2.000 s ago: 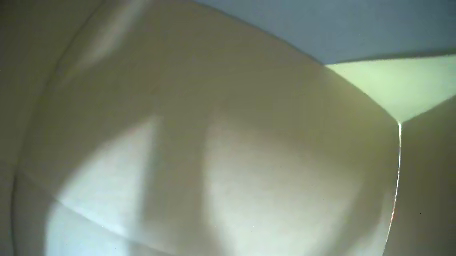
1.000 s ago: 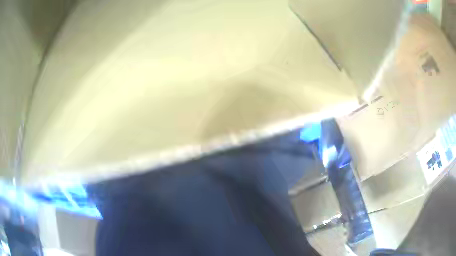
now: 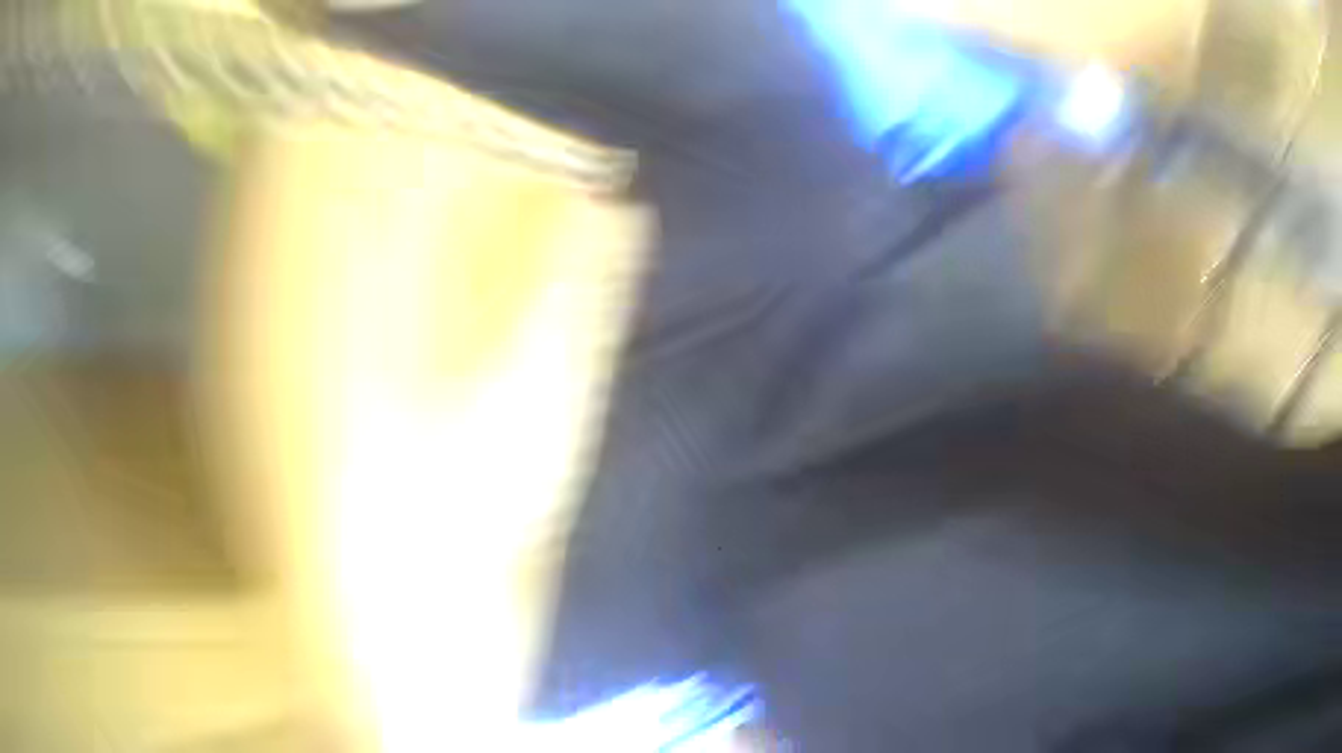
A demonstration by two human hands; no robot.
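Observation:
The view is heavily blurred. A pale, overexposed cardboard carton (image 3: 427, 412) stands upright left of the middle, with a ragged-looking edge along its top and right side. It is close to the dark clothing that fills the middle and right. I cannot make out my left hand or my right hand in the blur. Whether either one touches the carton does not show.
A bright blue patch (image 3: 927, 96) is at the top right and another blue patch (image 3: 648, 718) at the bottom; I cannot tell what they are. Blurred brown cardboard (image 3: 1133, 265) lies at the right. Brown and grey areas are at the left edge.
The view has swung sharply. The cardboard that filled the frame, then its upper part, now shows as a narrower upright piece at left. Dark clothing covers more of the view.

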